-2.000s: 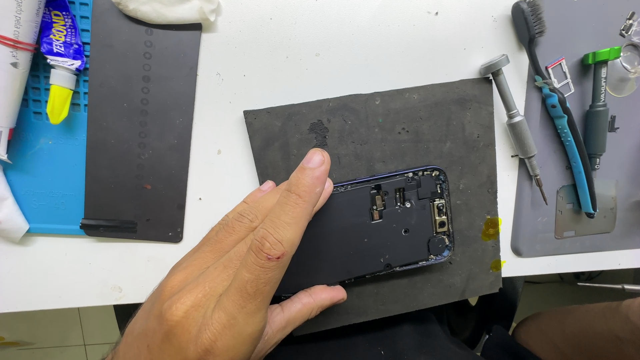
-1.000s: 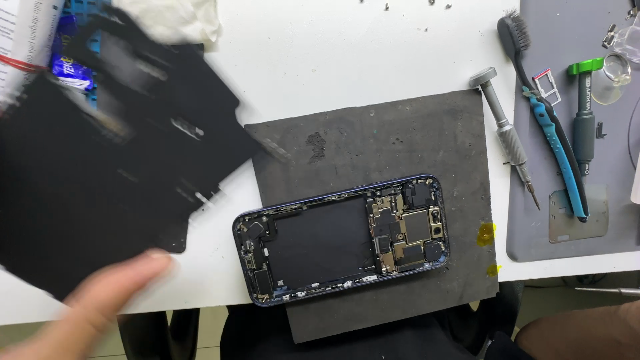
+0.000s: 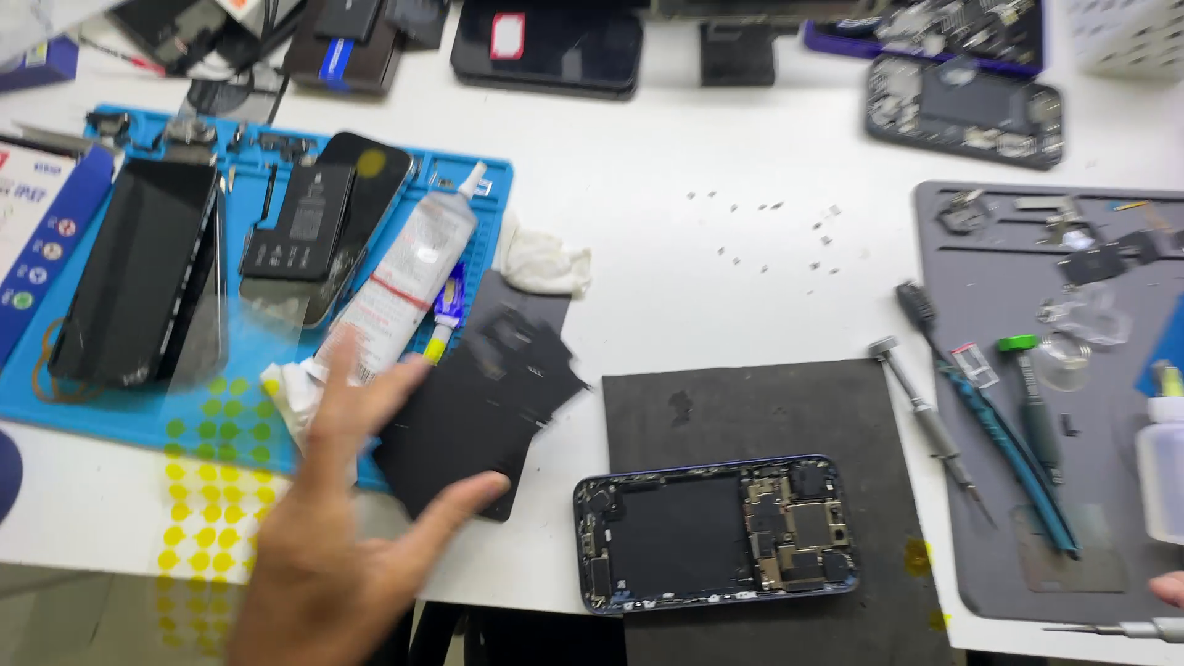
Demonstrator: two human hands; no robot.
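My left hand [image 3: 342,518] is at lower left, blurred, fingers spread and apparently empty. Its thumb overlaps a thin black sheet with cut-outs [image 3: 462,421] lying on a darker strip. A clear film with yellow round stickers [image 3: 213,499] lies beside and partly behind the hand, hanging past the table edge. An opened phone with a blue frame [image 3: 680,536] rests on a black mat [image 3: 740,407], its circuit board exposed at the right end. Only a fingertip of my right hand [image 3: 1167,590] shows at the right edge, just above a thin screwdriver [image 3: 1110,630]; its grip is hidden.
A blue repair mat [image 3: 277,421] holds phone parts, a battery and glue tubes [image 3: 398,277]. Small screws [image 3: 814,265] lie mid-table. The grey mat [image 3: 980,592] bears a brush [image 3: 1008,453] and screwdrivers [image 3: 1027,398]. An opened phone [image 3: 967,111] lies at back right.
The black sheet came off the phone, showing its inside, and now lies at left. My left hand has moved away from the phone and let go of the sheet. The view has widened.
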